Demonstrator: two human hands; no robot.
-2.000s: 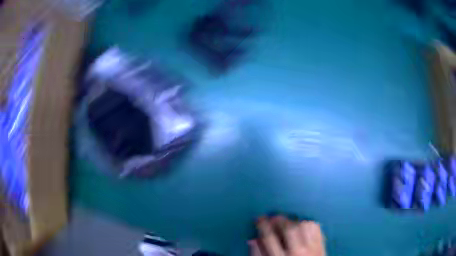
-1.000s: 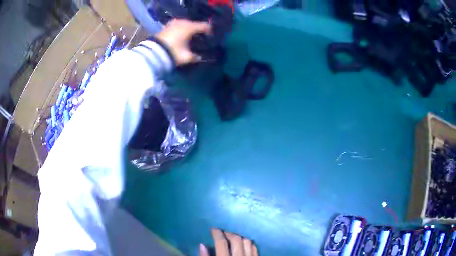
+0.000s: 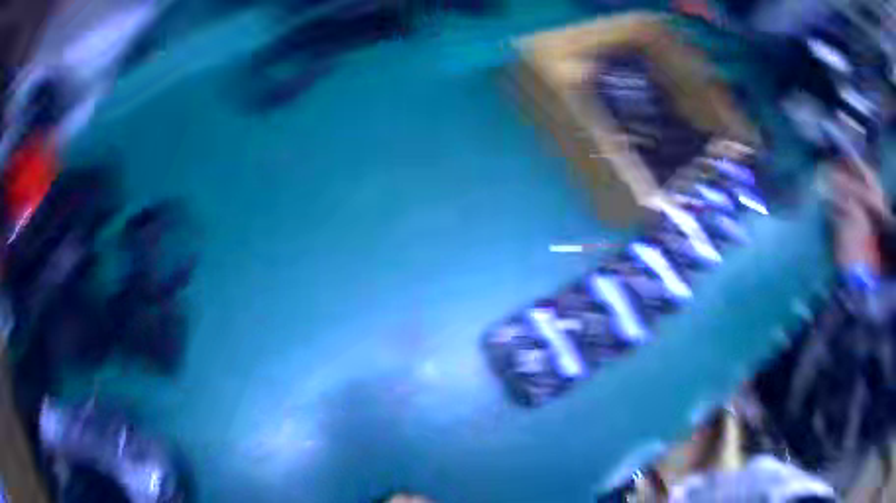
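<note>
The picture is badly blurred. A row of black housing halves runs diagonally from the middle up to the right, touching or nearly touching. Each nearer one bears a pale, glaring battery. The spoked covers on them are only faintly visible. Only a sliver of skin shows at the bottom edge, probably my right hand; its fingers and anything in it are cut off. My left hand is not in view.
An open cardboard box of dark parts stands behind the row. Blurred black pieces and a shiny clear bag lie left, with a red patch above. Another person's hand shows right; more blurred shapes are bottom right.
The view has swung right, so the housing row and box sit nearer the middle. My left hand and sleeve have left the picture. The hand at the bottom has sunk almost out of view.
</note>
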